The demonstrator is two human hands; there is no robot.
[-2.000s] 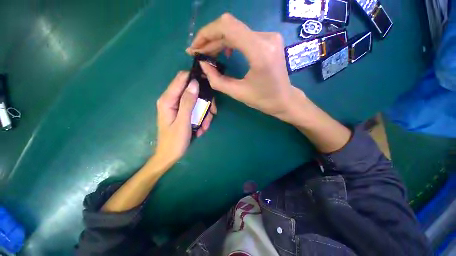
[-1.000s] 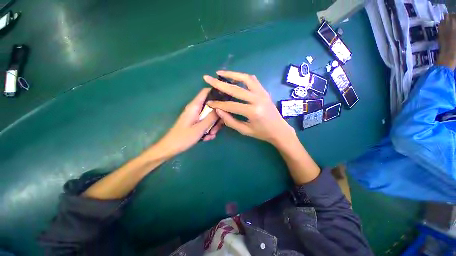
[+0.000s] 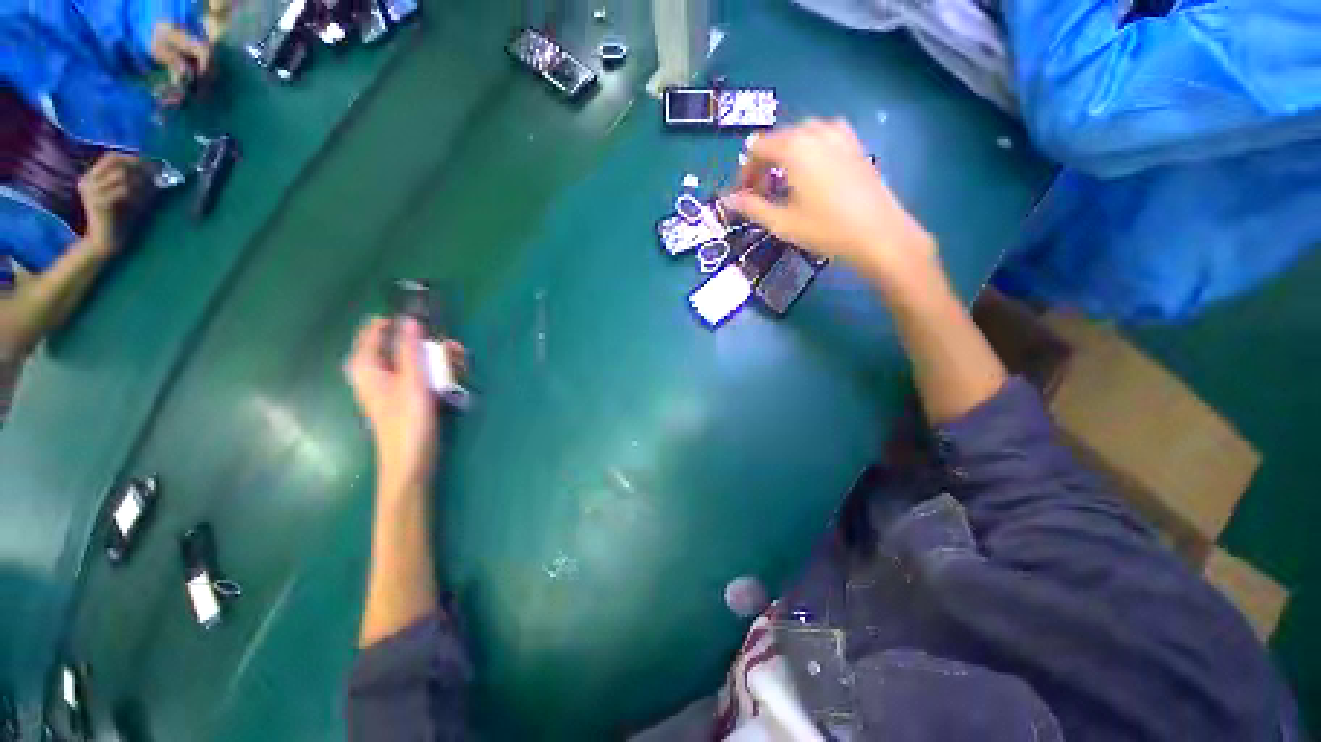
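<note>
My left hand (image 3: 394, 380) holds a black phone unit (image 3: 439, 368) with a white end, at the left of the bench middle; both are slightly blurred. My right hand (image 3: 826, 189) is over the group of phone parts at the upper right. Its thumb and fingertips are close together beside a white board (image 3: 684, 232); whether they pinch something cannot be told. A display and board pair (image 3: 722, 294) lies below the fingertips, with small white ring parts (image 3: 713, 257) near it.
Another phone assembly (image 3: 748, 106) and a keypad phone (image 3: 551, 63) lie further back. More phone units (image 3: 202, 577) lie at the lower left. Other workers' hands (image 3: 110, 199) and blue sleeves show at upper left, a blue smock (image 3: 1159, 160) at upper right, and cartons (image 3: 1145, 420) at right.
My hands have moved apart. The left kept the phone unit and moved left; the right let go of it and reached to the parts. The view has turned, showing more workers and phones.
</note>
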